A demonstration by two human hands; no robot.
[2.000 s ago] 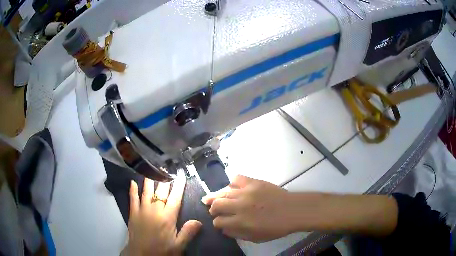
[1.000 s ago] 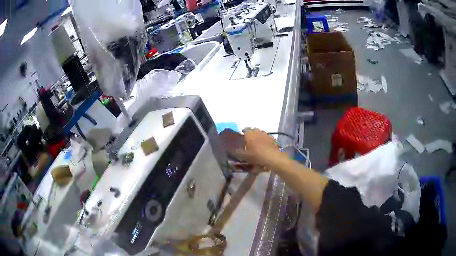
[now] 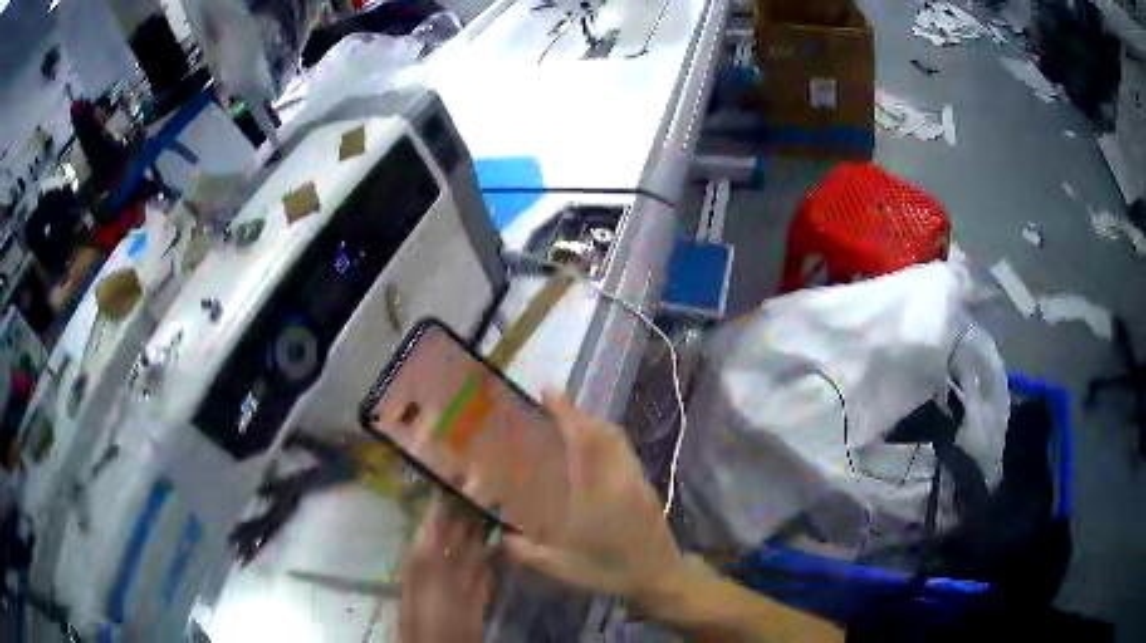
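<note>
A smartphone (image 3: 471, 427) with a black edge and a lit pinkish screen, showing a green and an orange patch, is tilted over the table beside the machine head. My right hand (image 3: 603, 509) holds it by its lower right side. My left hand (image 3: 446, 572) is blurred below the phone's lower left edge, partly cut off by the bottom of the picture. I cannot tell whether it touches the phone. The dark fabric at the needle is out of view.
The sewing machine head (image 3: 377, 264) stands at the left. A brown-yellow strip (image 3: 534, 320) lies behind the phone. A white cable (image 3: 676, 415) hangs over the table's right edge. A red stool (image 3: 867, 226), a white bag (image 3: 855, 389) in a blue crate (image 3: 1066, 440) and a cardboard box (image 3: 814, 75) stand right.
The view has tilted down. My right hand has come back from the far side of the machine head with the phone, its screen now visible. My left hand has entered at the bottom.
</note>
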